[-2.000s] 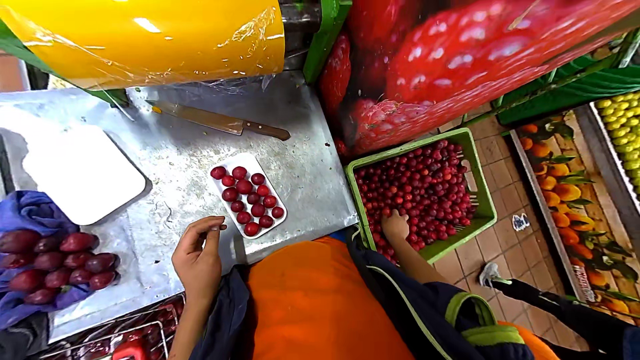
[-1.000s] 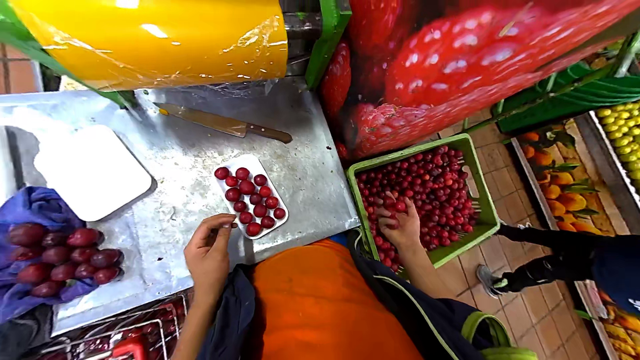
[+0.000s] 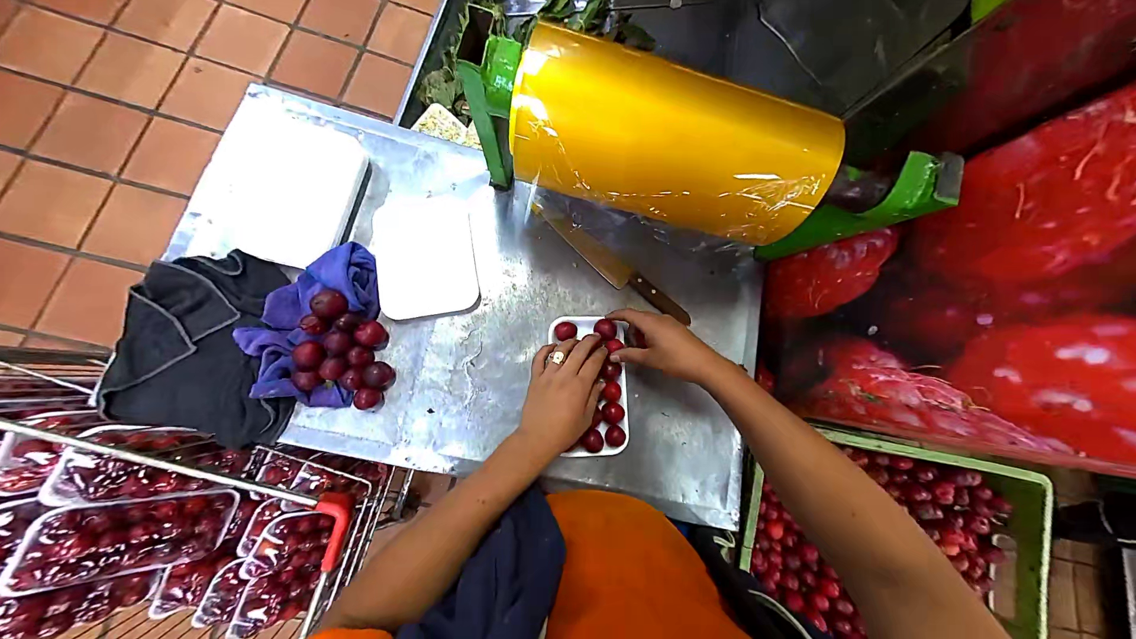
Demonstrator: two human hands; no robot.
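A white foam tray [image 3: 626, 424] with several red plums [image 3: 612, 412] lies on the metal table [image 3: 417, 390]. My left hand [image 3: 565, 382], with a ring on one finger, rests over the tray's left side, its fingers on the plums; what is under the palm is hidden. My right hand [image 3: 661, 346] is at the tray's upper right edge, thumb and fingers around a dark red plum [image 3: 634, 336] partly hidden by them. Beyond the tray lies a knife [image 3: 612, 266] with a wooden handle. An unfilled white foam tray [image 3: 426, 257] is further left.
Larger dark plums [image 3: 337, 351] sit on a purple cloth beside a black cloth [image 3: 191, 346]. A stack of white trays [image 3: 275, 177] stands at the far left corner. A yellow film roll [image 3: 674, 133] borders the back. A green crate of plums [image 3: 1034, 532] is right; a wire cart [image 3: 333, 524] holds wrapped trays.
My right hand has left the plum crate and come to the tray. My left hand has moved from beside the tray onto its plums. The view has swung left.
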